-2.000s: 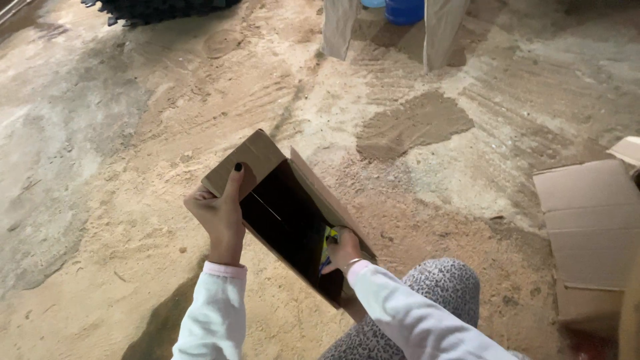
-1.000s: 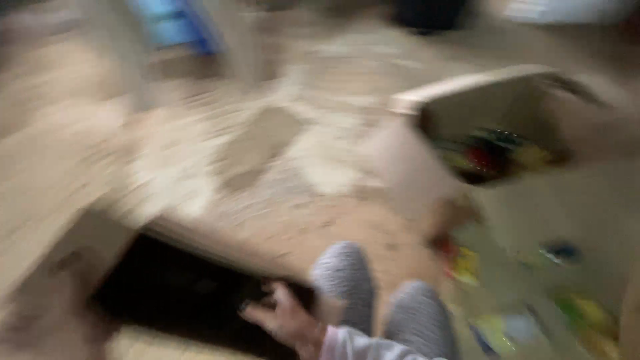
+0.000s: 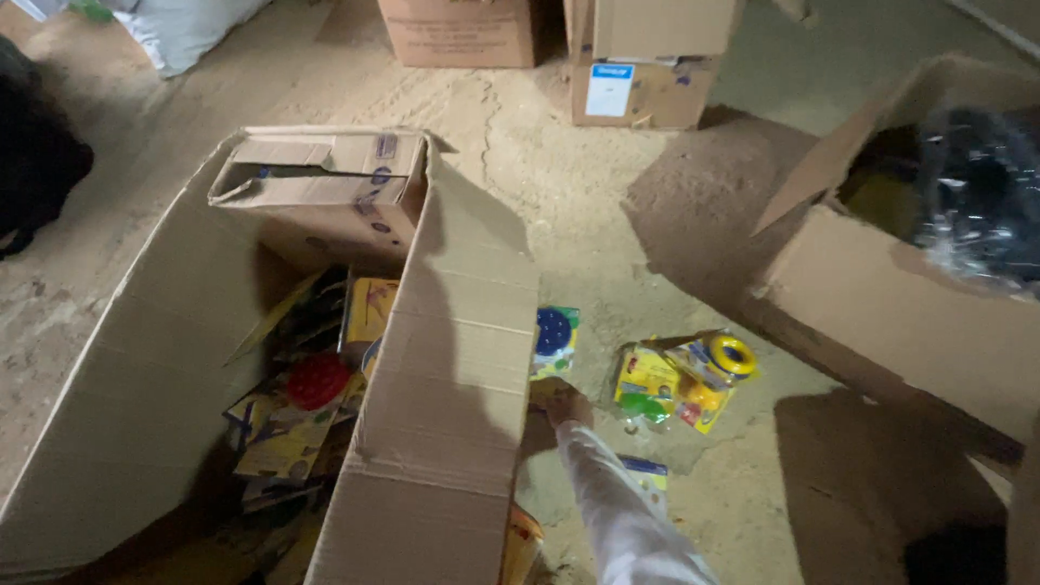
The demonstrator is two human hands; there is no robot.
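My right hand (image 3: 569,406) reaches down to the floor just right of a large open cardboard box (image 3: 455,341), at a yellow package partly hidden by the hand and the flap. Whether the fingers have closed on it is unclear. Just above the hand lies a carded package with a round blue item (image 3: 554,331). To its right are yellow carded packages, one with a yellow ring (image 3: 732,356) and one with a green item (image 3: 646,406). Inside the large box lie several carded packages and a round red item (image 3: 318,382). My left hand is out of the frame.
A smaller cardboard carton (image 3: 325,191) sits at the far end inside the large box. Another open box (image 3: 886,292) with a clear plastic bag (image 3: 983,195) stands at right. More cartons (image 3: 463,32) stand at the back, and a white sack (image 3: 183,32) at back left.
The view has swung right to the large box. My right hand, earlier in a narrow open box held by my left hand, is now at the floor; that box and my left hand have left the view.
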